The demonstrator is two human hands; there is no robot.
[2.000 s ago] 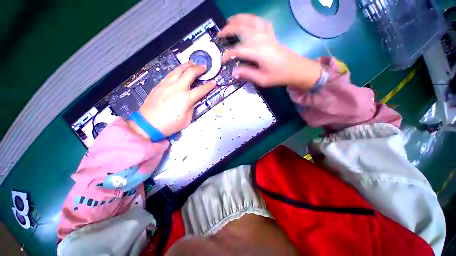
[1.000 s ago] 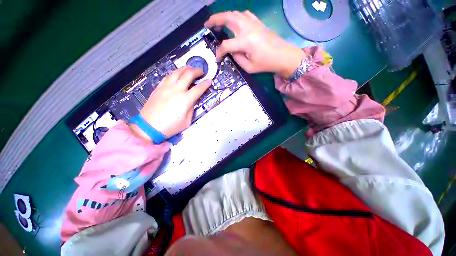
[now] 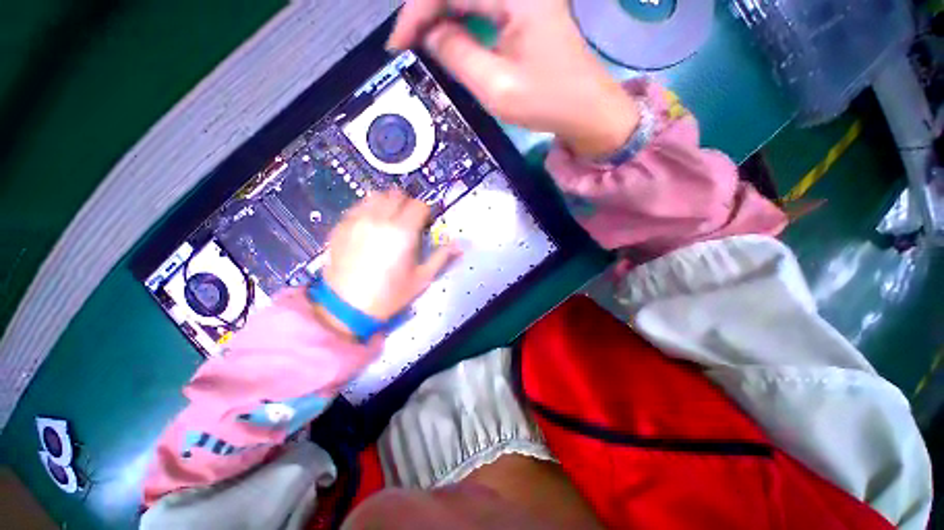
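An open laptop base (image 3: 471, 271) lies tilted in front of me, its silver-white dotted plate nearest me. A white cooling fan with a dark rotor (image 3: 391, 137) sits at its upper right, uncovered. A second fan (image 3: 210, 294) sits at its left end. The dark motherboard (image 3: 311, 202) lies between them. My left hand (image 3: 381, 248), with a blue wrist band, is blurred over the lower edge of the motherboard and the plate; whether its fingers hold anything cannot be told. My right hand (image 3: 507, 64) is raised past the laptop's upper right corner, blurred, its fingertips partly near the top picture edge.
A grey tape roll (image 3: 647, 47) lies on the green bench at the upper right, cut off by the frame. Clear plastic trays (image 3: 818, 62) are at the far right. Spare fans (image 3: 57, 455) lie at the far left. A grey ribbed strip (image 3: 135, 176) curves behind the laptop.
My left hand has come off the right fan and moved down towards the plate. My right hand has left the fan's side and moved up, away from the laptop corner.
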